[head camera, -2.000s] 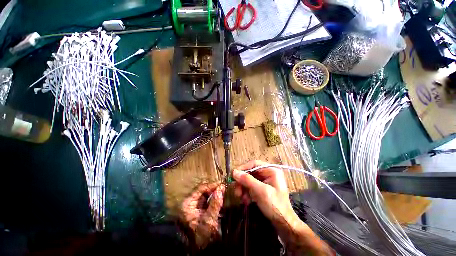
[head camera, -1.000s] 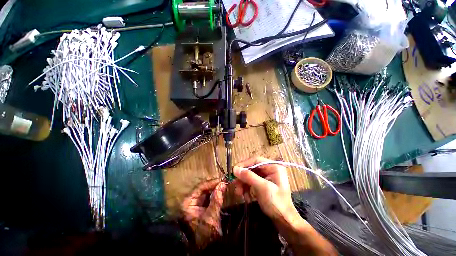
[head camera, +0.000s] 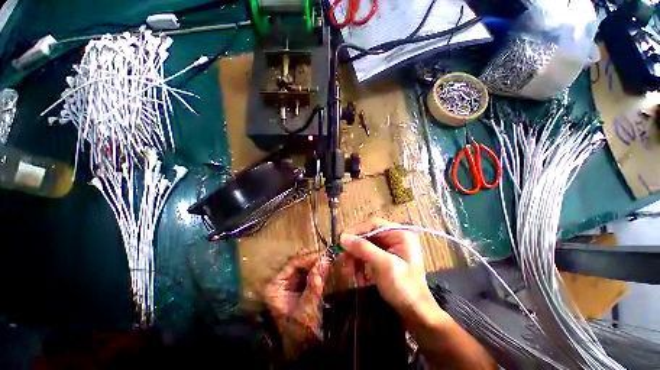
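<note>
My right hand (head camera: 387, 264) pinches the end of a white cable (head camera: 449, 238) that curves in from the right. A tiny green connector piece (head camera: 336, 248) shows at its fingertips. My left hand (head camera: 300, 289) has its thumb and finger pinched together beside the green piece; a small silvery bit seems to be at the fingertips, too small to tell clearly. The upright soldering iron (head camera: 333, 173) points down, its tip just above the green piece. Whether the tip touches it cannot be told.
Behind are a grey box (head camera: 264, 119), a black reel (head camera: 250, 195) and a yellow-brown sponge (head camera: 399, 184). Finished leads (head camera: 119, 94) lie left. A tub of metal parts (head camera: 458, 99), red scissors (head camera: 476, 168) and a cable bundle (head camera: 532, 209) are right. Brown cardboard (head camera: 268, 267) lies beneath.
The view has shifted slightly, so the bench things sit a little higher and those at the right further right. Both hands stay together at the iron's tip with the same hold.
</note>
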